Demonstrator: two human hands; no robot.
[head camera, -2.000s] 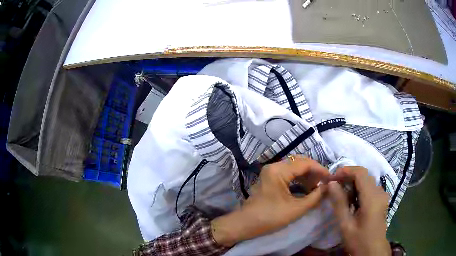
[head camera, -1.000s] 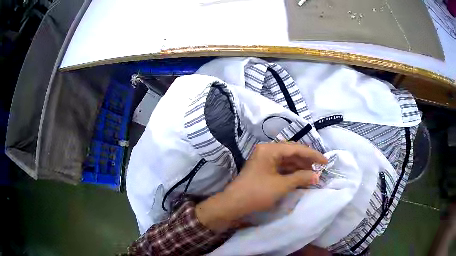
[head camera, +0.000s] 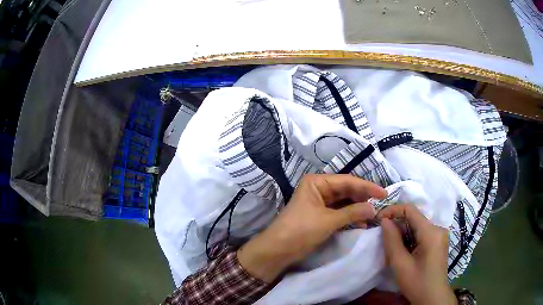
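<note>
A white garment (head camera: 196, 155) with grey-striped facings (head camera: 241, 158) lies heaped over the lap. My left hand (head camera: 309, 217) reaches in from the lower left and pinches the garment's cloth between thumb and index finger. My right hand (head camera: 420, 250) is beside it, with its thumb and index fingertips together close to my left fingertips. Something dark, narrow and unclear shows in my right palm. A needle or thread cannot be made out at the fingertips. Black tape (head camera: 357, 159), a short black label (head camera: 395, 140) and black cords (head camera: 225, 220) show on the garment.
The white table (head camera: 238, 27) with a worn wooden edge stands beyond the garment. A grey-beige mat (head camera: 417, 33) on it holds small specks. A grey fabric bin (head camera: 77, 155) and blue crates (head camera: 134, 164) stand at the left.
My right hand went out of the cloth area toward the lower right, then came back to my left fingertips. My left hand stays on the cloth, slightly lower than a second ago.
</note>
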